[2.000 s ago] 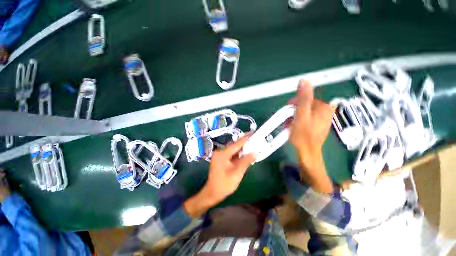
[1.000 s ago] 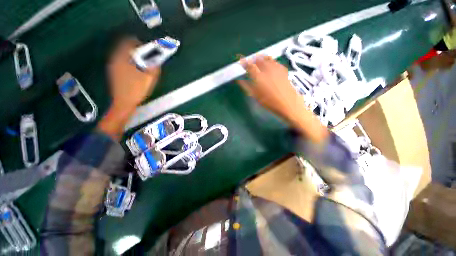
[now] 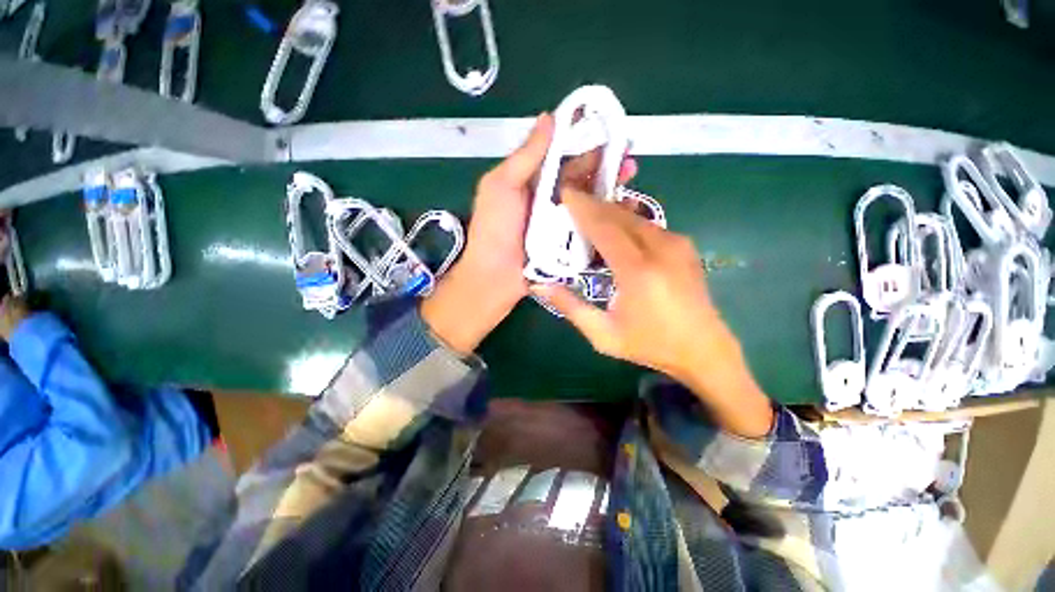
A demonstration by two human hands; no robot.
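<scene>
A white loop-handled plastic unit is held upright in front of me, its loop pointing away and its blocky end towards me. No blue shows on it. My left hand grips it from the left side. My right hand is on its right side, with fingers across the loop and the thumb near the hub end. Other loop units lie behind and under my hands, mostly hidden. Units with blue parts lie overlapped left of my hands.
White units are piled at right, above an open carton with whitish units or film. A grey divider rail crosses behind the hands and meets a guide arm. Three units stand together at left. A person's blue sleeve is lower left.
My left hand has come back from beyond the rail, where it held a blue-banded unit. My right hand has joined it on a white unit. The view has turned.
</scene>
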